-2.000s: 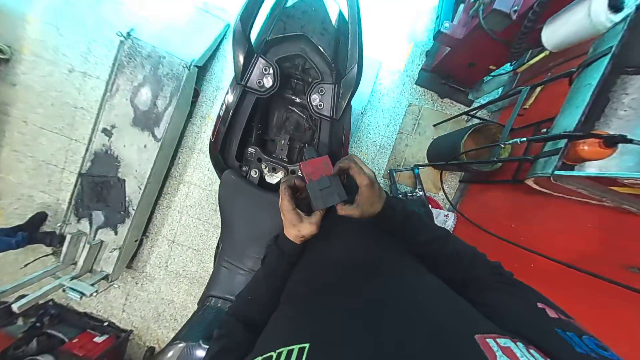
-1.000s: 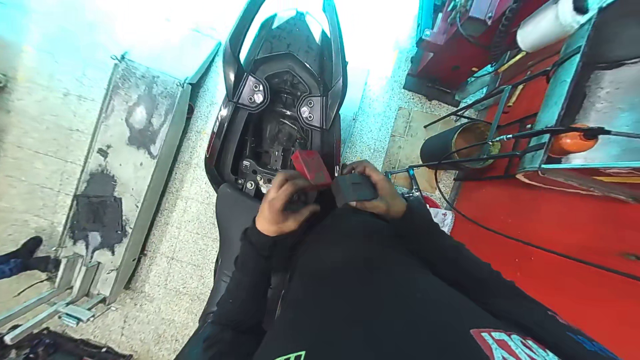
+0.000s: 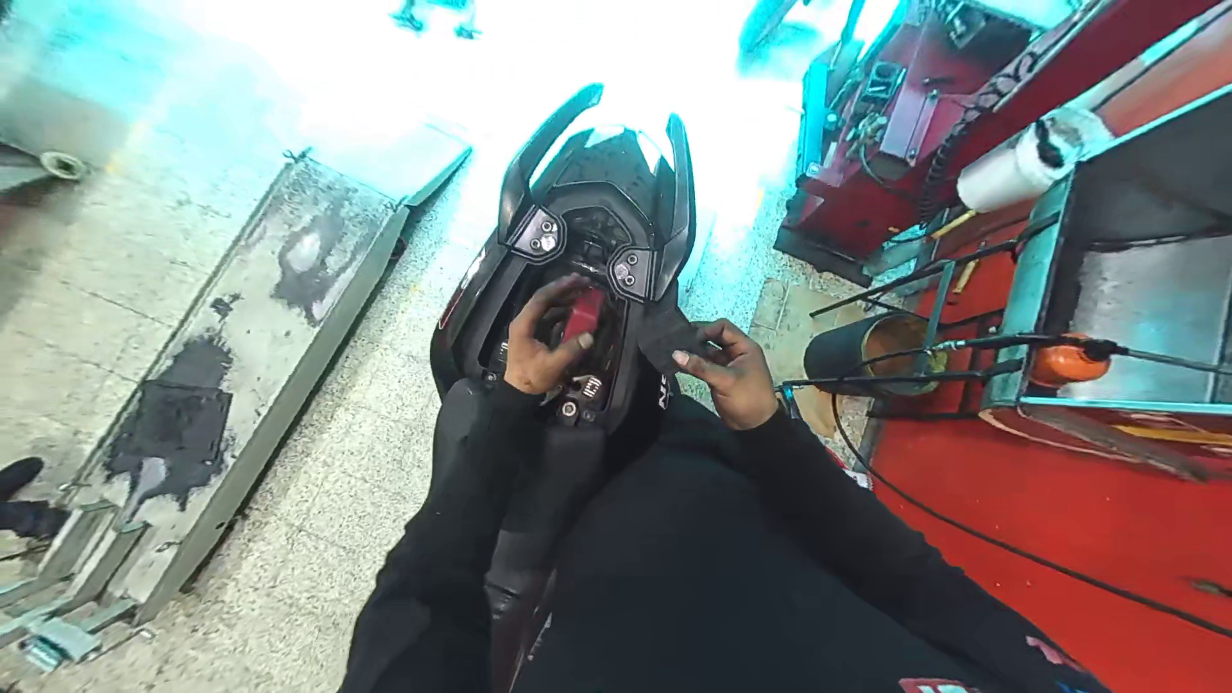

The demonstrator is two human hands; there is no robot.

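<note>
My left hand [image 3: 547, 339] grips a red block-shaped part [image 3: 585, 316] over the open compartment in the tail of a motorcycle [image 3: 587, 207]. Bolts and springs [image 3: 589, 387] show just below that hand. To the right, my right hand [image 3: 733, 371] pinches a flat black piece [image 3: 668, 335] between thumb and fingers, beside the motorcycle's right tail panel. Two black grab rails [image 3: 679, 202] rise from bolted brackets at the rear. The dark seat [image 3: 462, 423] lies under my left forearm. What the red part touches inside the compartment is hidden by my fingers.
A stained metal lift ramp [image 3: 260, 337] lies on the left, with a person's foot [image 3: 21, 474] at its edge. On the right are a dark bucket [image 3: 837, 354], a metal wash basin [image 3: 1145, 298], black hoses, a paper roll [image 3: 1020, 164] and a red cabinet [image 3: 1039, 520].
The red part and the black piece, together two seconds ago, are now apart. My left hand has carried the red part forward over the tail compartment; my right hand keeps the black piece.
</note>
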